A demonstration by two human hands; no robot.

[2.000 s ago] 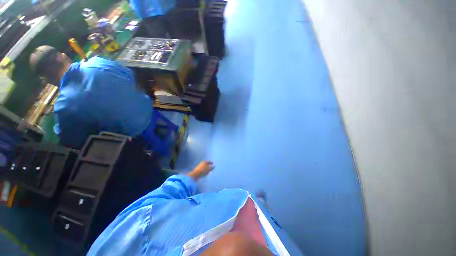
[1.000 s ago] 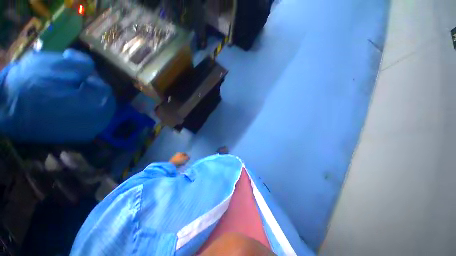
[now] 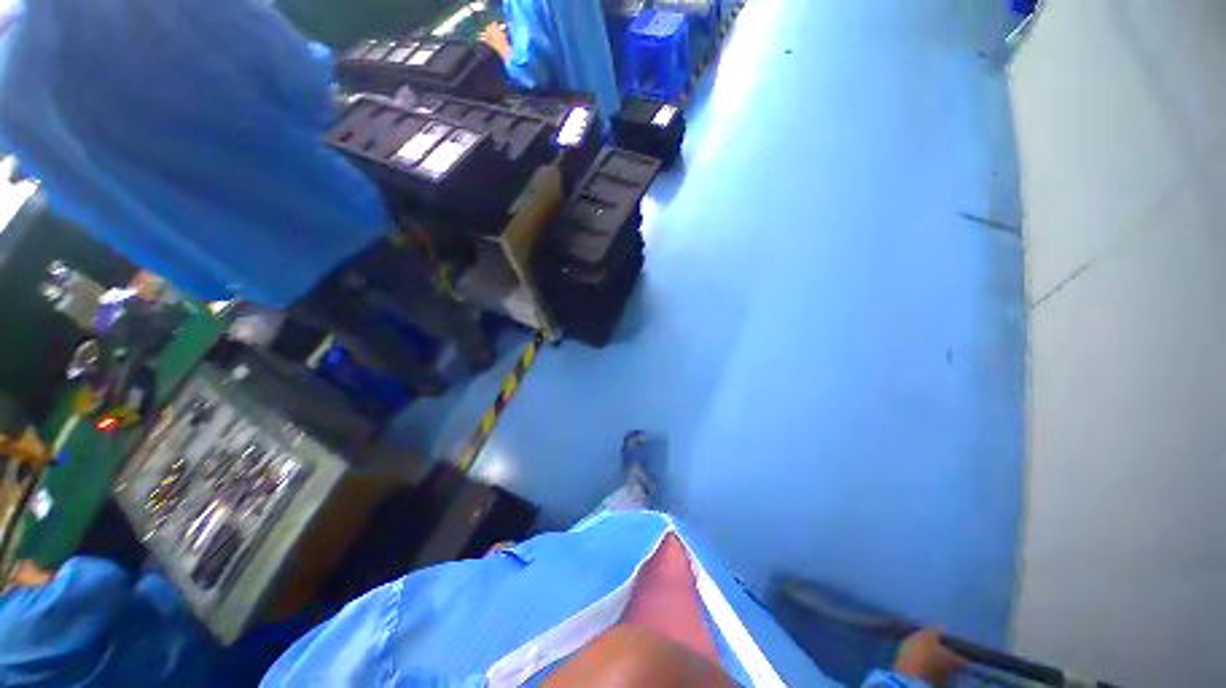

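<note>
My right hand (image 3: 928, 655) is low at the right, closed around a dark bent tube that looks like a trolley handle (image 3: 840, 608). The tube runs from beside my smock towards the lower right edge. Its far parts are blurred or cut off, and no deck can be made out clearly. Of my left hand (image 3: 500, 547) only a small skin-coloured sliver shows past the smock edge, so its fingers are hidden. My foot (image 3: 637, 457) shows on the blue floor ahead.
Black tray stacks (image 3: 601, 222) stand left of the blue lane. A person in a blue smock (image 3: 188, 148) stands beside them; another person (image 3: 562, 47) is beyond. A box of small parts (image 3: 222, 491) is at left. Yellow-black tape (image 3: 502, 403) marks the floor. A pale surface (image 3: 1129, 336) lies right.
The box of parts and seated person have shifted down and left in view, and further tray stacks now show ahead. My right hand and the dark tube have come into view. My left hand is more hidden.
</note>
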